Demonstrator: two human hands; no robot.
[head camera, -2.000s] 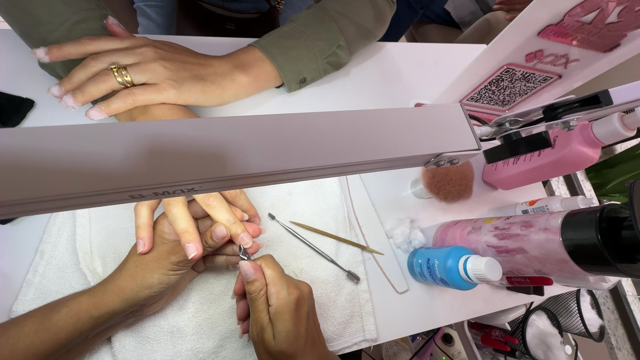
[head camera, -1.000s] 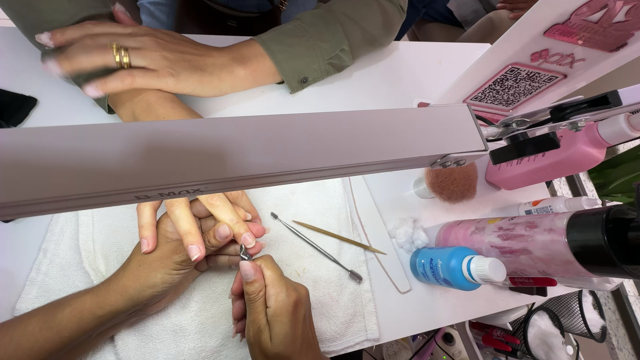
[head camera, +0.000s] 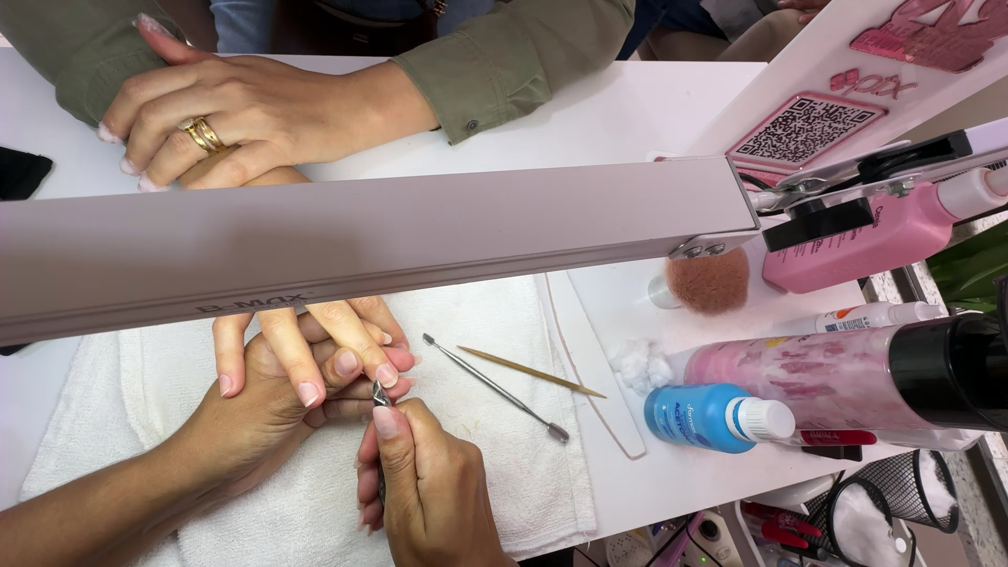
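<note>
Over a white towel (head camera: 504, 472), my left hand (head camera: 268, 402) holds another person's fingers (head camera: 339, 327) from below, my thumb near one fingertip. My right hand (head camera: 433, 480) grips metal cuticle nippers (head camera: 381, 394), whose tip meets the nail edge of that finger. Right of my hands, a metal cuticle pusher (head camera: 496, 386) and a wooden stick (head camera: 535, 372) lie on the towel. The person's other hand (head camera: 260, 118), wearing gold rings, rests across their forearm beyond the lamp bar. That bar hides the back of the held hand.
A lamp bar (head camera: 378, 236) crosses above the white table (head camera: 630, 118). To the right are a nail file (head camera: 594, 370), cotton (head camera: 642, 364), a blue acetone bottle (head camera: 697, 417), a brush (head camera: 707, 281), a pink-patterned bottle (head camera: 795, 374) and a pink pump bottle (head camera: 866, 244). Mesh cups (head camera: 917, 488) stand lower right.
The person's ringed hand, blurred one second ago, now appears sharp and lies lower over their forearm. My two hands keep nearly the same positions, with the nippers at the same fingertip.
</note>
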